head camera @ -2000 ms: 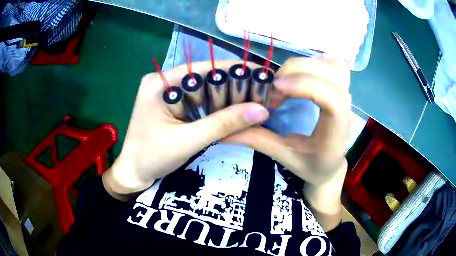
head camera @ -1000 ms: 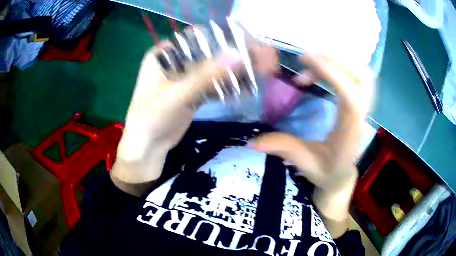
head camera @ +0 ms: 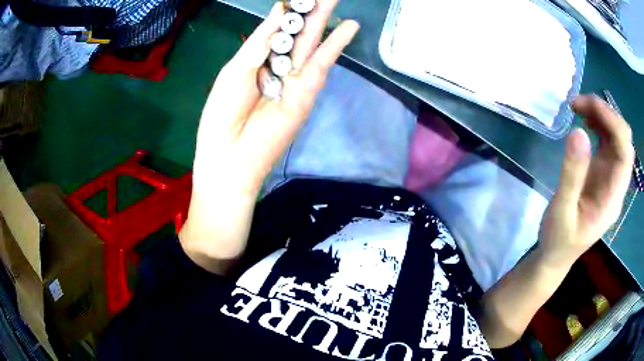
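Several wired cylindrical cells [head camera: 282, 44] lie in a row in my left hand [head camera: 258, 106], at the top left of centre. Their round silvery ends face me; their wires are hidden. My left hand is held palm up around them, its fingertips partly cut off by the top edge. My right hand [head camera: 589, 176] is at the right, empty, with thumb and fingers apart, near the corner of a clear plastic packing box [head camera: 480, 102]. A white liner [head camera: 487, 49] covers what is in the box.
The green bench edge [head camera: 367, 56] runs diagonally below the box. A dark slim utility knife [head camera: 613, 102] lies at the right, partly behind my right hand. Another white container [head camera: 607, 25] is at the top right. A red stool [head camera: 123, 211] and cardboard box [head camera: 70, 261] stand left.
My left hand has moved up and turned, so the cells now show their silvery ends instead of the black wired ends. My right hand has left the cells and moved right towards the box corner.
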